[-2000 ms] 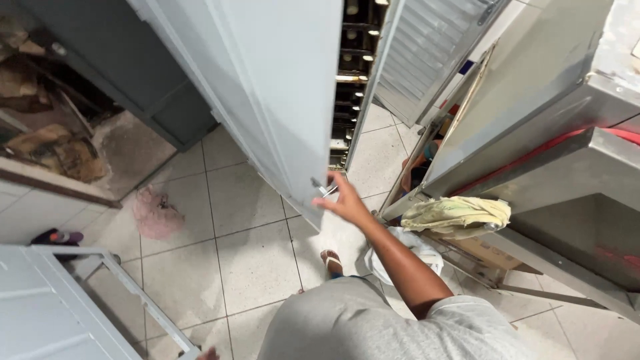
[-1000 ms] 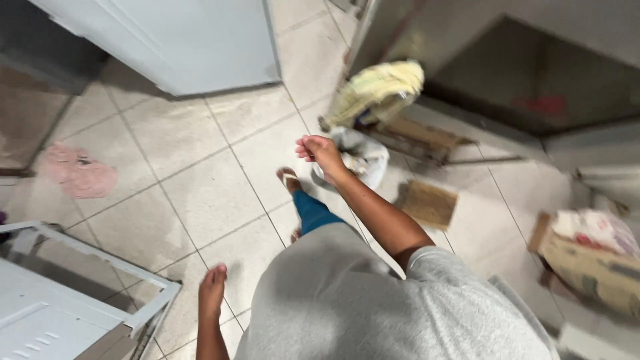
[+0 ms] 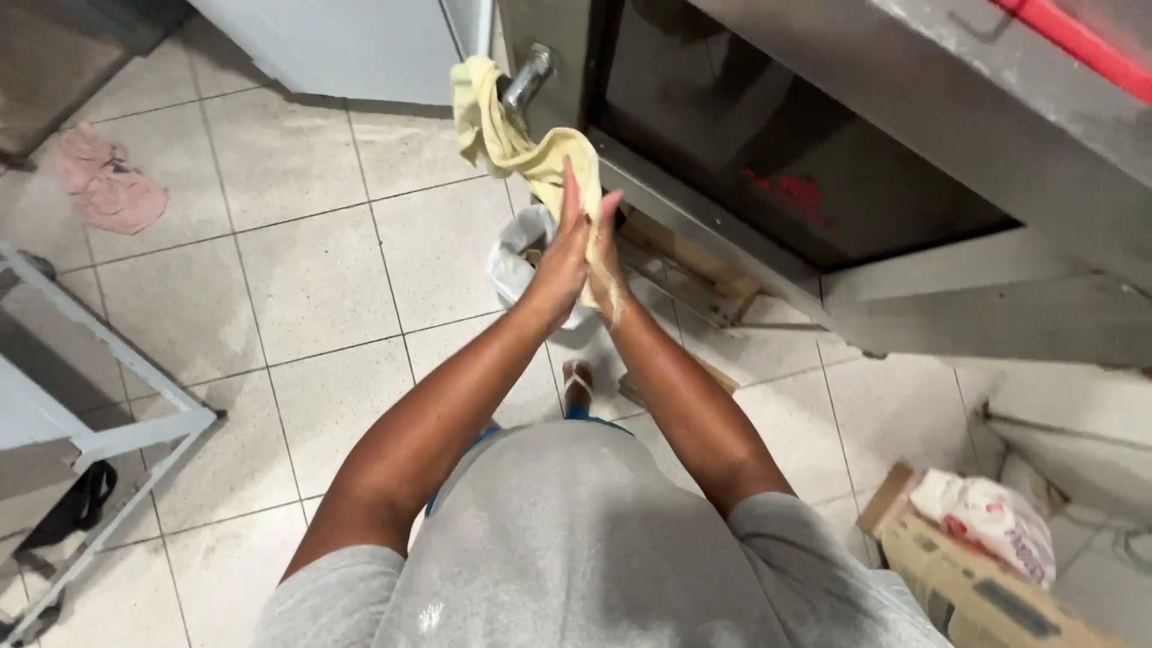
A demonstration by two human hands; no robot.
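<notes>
A pale yellow cloth hangs at a metal handle on the front of a stainless steel appliance with a dark glass door. My left hand and my right hand press together, palms facing, with the cloth's lower end between them. The fingers of both hands are extended rather than curled round it. Below the hands, partly hidden by them, a bin lined with a white plastic bag stands on the tiled floor.
A pink cloth lies on the floor at the left. A light grey metal frame stands lower left, and a light grey cabinet at the top. A cardboard box with a plastic bag on it sits lower right.
Both hands were apart and away from the yellow cloth; they have come together around its lower end. The light grey door or panel beside my right hand earlier is no longer near it. The view has shifted.
</notes>
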